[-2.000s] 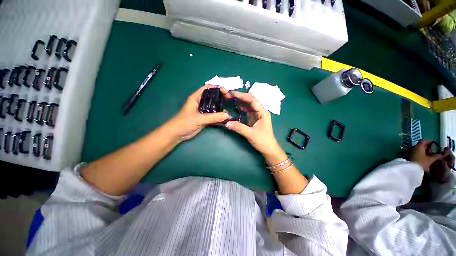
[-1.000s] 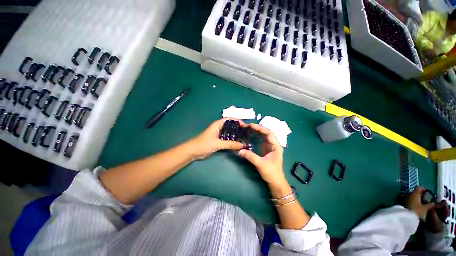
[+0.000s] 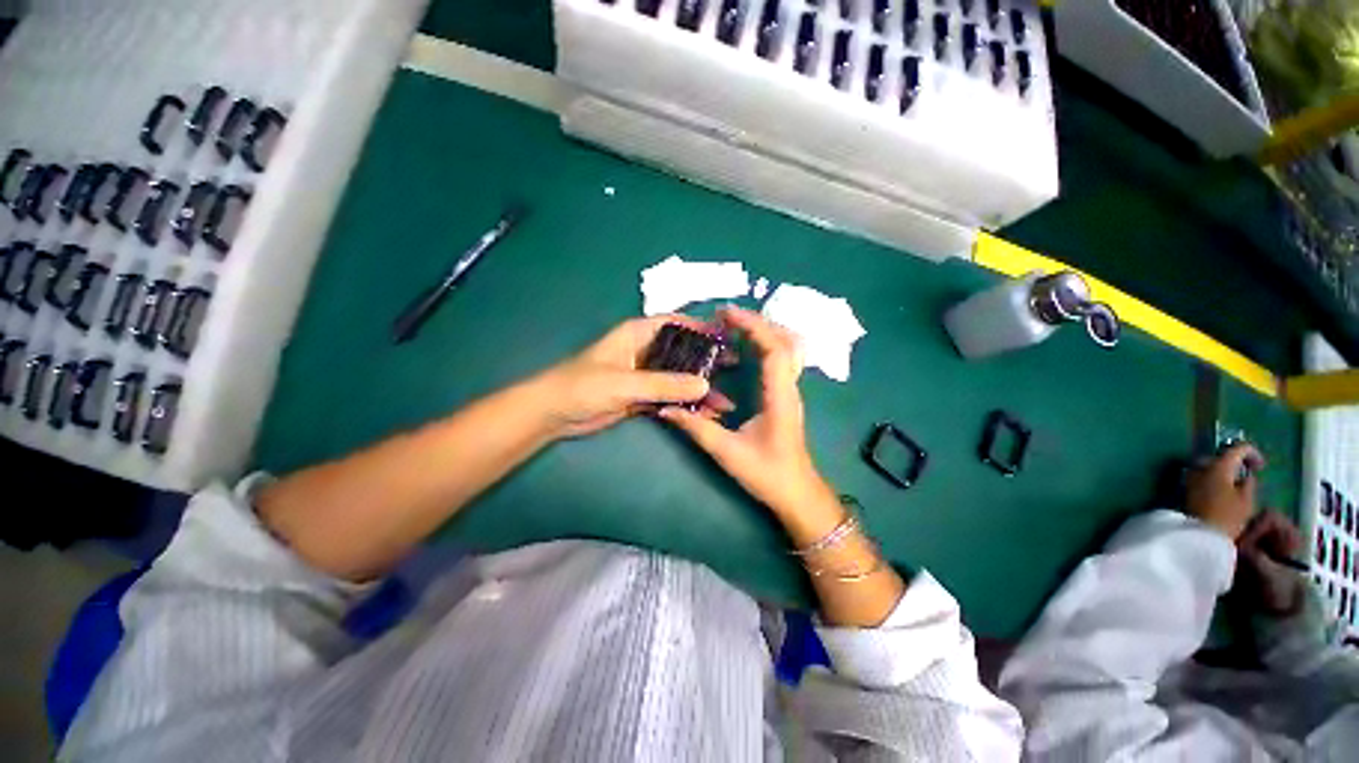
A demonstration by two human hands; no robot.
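Several black frames point(image 3: 683, 352) are held side by side as a ribbed block in my left hand point(image 3: 604, 380). My right hand point(image 3: 772, 432) is at the block's right side, its thumb and fingers around that end. Two loose black frames lie flat on the green mat right of my hands, one nearer point(image 3: 896, 455) and one farther right point(image 3: 1005, 443). A white cloth point(image 3: 815, 325) lies flat just beyond my right hand, and a white scrap point(image 3: 693, 283) lies beyond my left hand.
A grey-white bottle point(image 3: 1002, 318) stands by the yellow tape point(image 3: 1133, 310). A black marker point(image 3: 456, 277) lies left. Foam trays with black parts stand at left point(image 3: 283, 298) and centre point(image 3: 805, 172). At right, another person's hands point(image 3: 1225, 492) work.
The frame my right hand held apart from the block earlier now sits against it, and my right fingers have closed in. The neighbour's hands have moved. The camera view has shifted.
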